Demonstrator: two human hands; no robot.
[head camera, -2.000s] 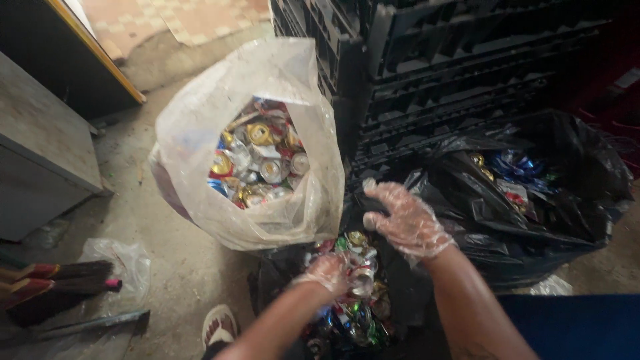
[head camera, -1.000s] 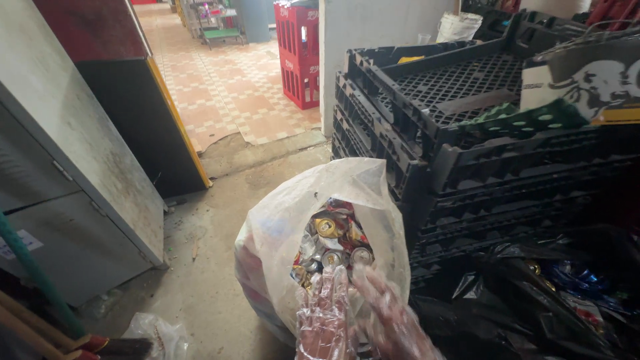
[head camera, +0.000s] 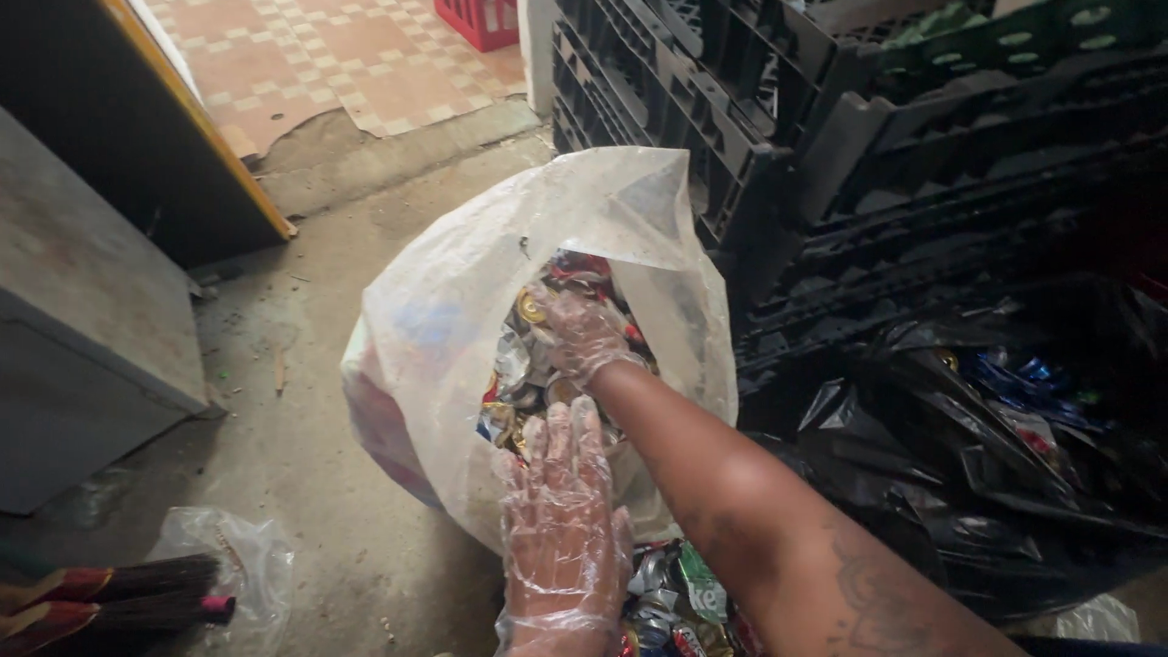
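A large translucent white plastic bag (head camera: 429, 292) stands on the floor, its mouth showing crushed drink cans (head camera: 516, 365). My right hand (head camera: 584, 333), in a clear plastic glove, reaches into the mouth and rests on the cans; whether it grips one cannot be told. My left hand (head camera: 558, 520), gloved too, lies palm down at the near rim with its fingers extended toward the cans and holds nothing visible. Below, partly behind my right forearm, are more crushed cans (head camera: 662, 602). A black plastic bag (head camera: 894, 456) with cans inside stands at the right.
Stacked black plastic crates (head camera: 821, 155) rise behind the bags. A grey cabinet (head camera: 82, 310) stands at the left, with brooms (head camera: 119, 593) and a loose clear plastic bag (head camera: 265, 557) at lower left. A red crate (head camera: 484, 18) is beyond the broken floor edge.
Both hands were over the lower pile of cans two seconds ago; they are now at the white bag. Since one second ago, my right hand has reached farther into its mouth. The view has shifted.
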